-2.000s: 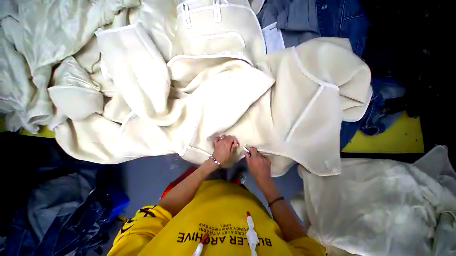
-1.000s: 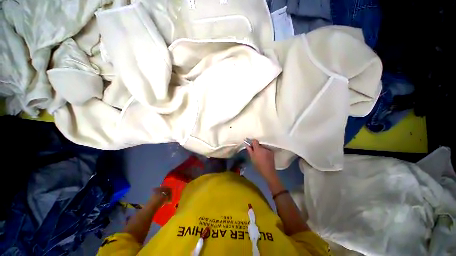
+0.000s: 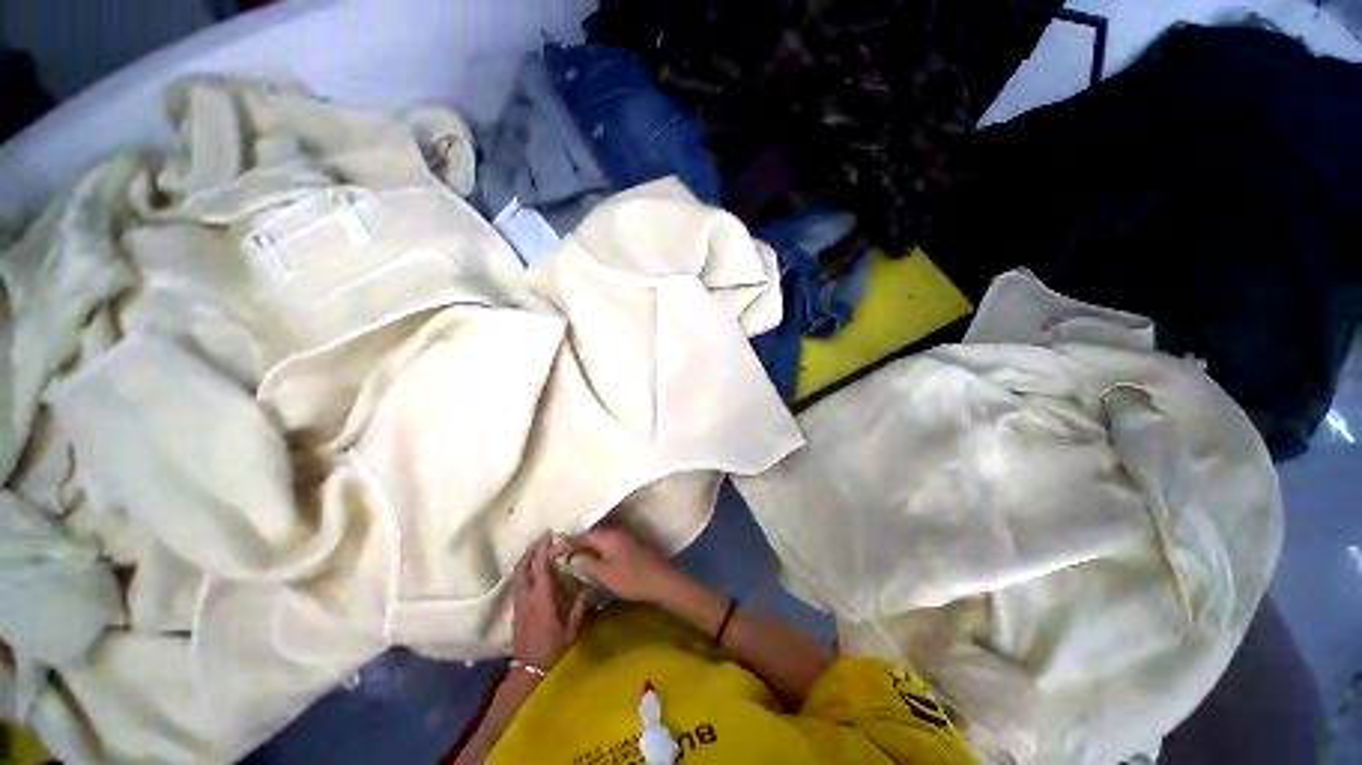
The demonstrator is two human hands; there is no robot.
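A cream jacket (image 3: 448, 404) with pale bound edges lies heaped across the table. My left hand (image 3: 541, 605), with a bracelet at the wrist, grips its front edge with bent fingers. My right hand (image 3: 624, 562), with a dark wrist band, meets it at the same edge, fingertips close together. The small metallic thread snips seen earlier in my right hand are mostly hidden between the fingers now.
Another cream garment (image 3: 1031, 523) lies heaped at the right. Blue denim (image 3: 627, 127) and a white tag (image 3: 526, 232) lie behind the jacket. Yellow tabletop (image 3: 884, 326) shows beside the denim. Dark mottled garments (image 3: 837, 105) and a large dark heap (image 3: 1180, 209) lie beyond.
The view has turned right, so the jacket appears farther left. My left hand left the cloth, dropped beside my body, and is now back at the edge beside my right hand.
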